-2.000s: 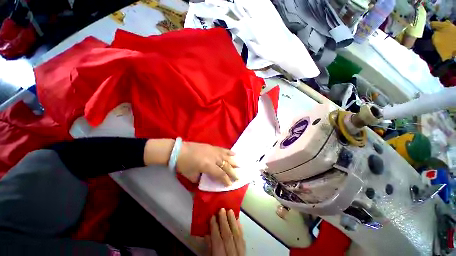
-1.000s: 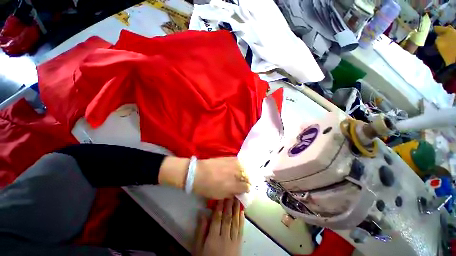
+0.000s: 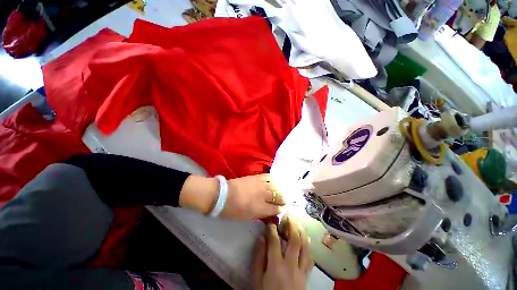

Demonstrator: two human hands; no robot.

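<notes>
A large red garment panel lies over the white table, with its lower end under the hands. A white curved piece lies along its right side and runs to the lit needle area of the sewing machine. My left hand, with a ring and a pale bangle, presses on the cloth just left of the needle area, fingers bent. My right hand is below it, fingertips on the cloth edge near the needle. Glare hides the needle and the exact finger contact.
A loose pile of white cut pieces lies beyond the red panel, with grey cut pieces beside it. A red piece lies under the machine's near side. More red cloth hangs at the left. A bottle stands at the top right.
The red strip below the white piece is now mostly hidden under the hands. My left hand has moved right towards the needle. My right hand has moved right and up. The view has shifted slightly.
</notes>
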